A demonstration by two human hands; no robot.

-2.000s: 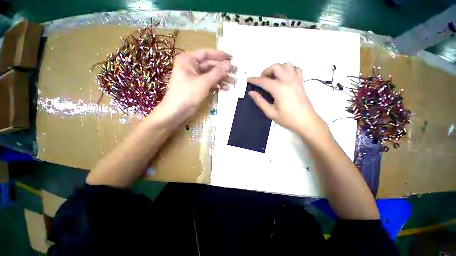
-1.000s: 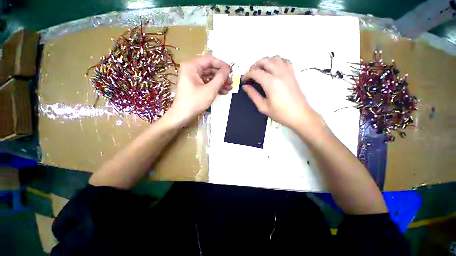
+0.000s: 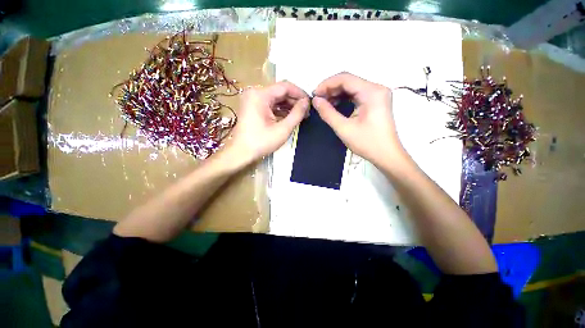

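A flat black sheet (image 3: pixel 319 150) lies on the white work board (image 3: pixel 378 211) in front of me; its upper part is partly covered by my hands. My left hand (image 3: pixel 272 118) and my right hand (image 3: pixel 359 112) meet fingertip to fingertip above the sheet's upper end. A tiny dark bit shows between the pinched fingertips; most of what they hold is hidden. A large tangled pile of wired components (image 3: pixel 173 99) lies to the left. A smaller pile of wired components (image 3: pixel 492 125) lies at the board's right edge.
A few loose wired pieces (image 3: pixel 428 91) lie on the board near the right pile. Small black parts (image 3: pixel 337 14) line the far edge. Open cardboard boxes (image 3: pixel 19 138) stand at the left. A blue bin (image 3: pixel 516 266) is below the bench at the right.
My left hand has moved right, and its fingertips now meet those of my right hand. Earlier there was a gap between them, with a pale yellowish edge showing.
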